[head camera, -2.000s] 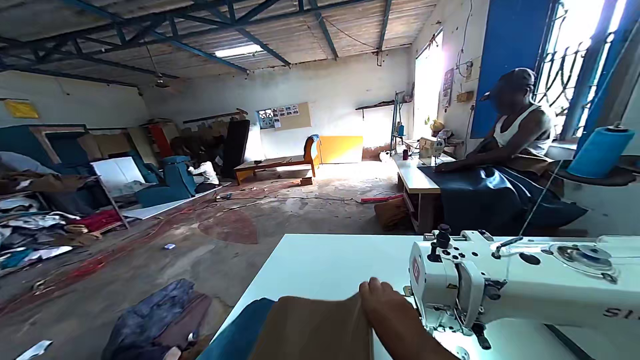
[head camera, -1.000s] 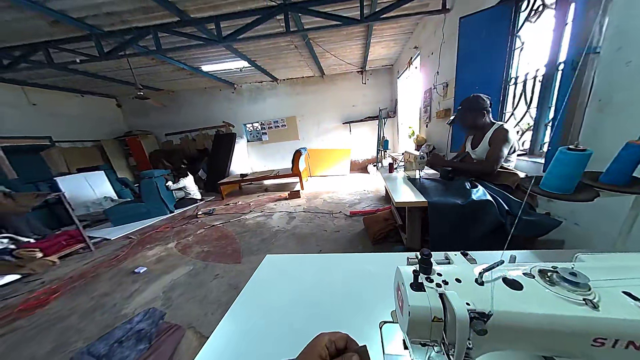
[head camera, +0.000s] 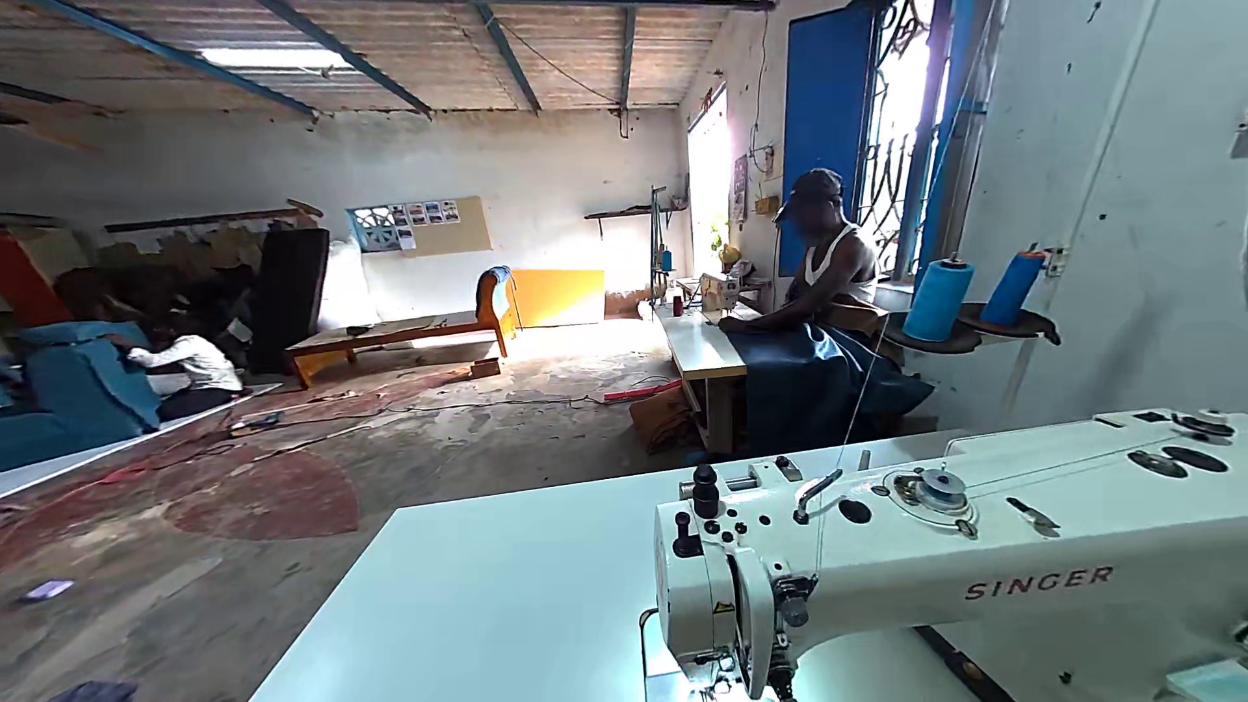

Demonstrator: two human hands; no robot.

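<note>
Neither my left hand nor my right hand shows in the head view now. A white Singer industrial sewing machine stands at the right, its needle end cut off by the lower frame edge, where a lamp glows. It rests on a pale sewing table. Blue thread runs down to the machine from a blue thread cone on a stand; a second blue cone stands beside it.
A co-worker sits at another sewing table with dark blue material hanging off it. Farther left, a person crouches by a blue armchair. A wooden bench frame stands near the back wall; cables cross the floor.
A hand on brown fabric at the machine two seconds ago, then a hand low at the frame edge, are both out of view now. The view has turned right.
</note>
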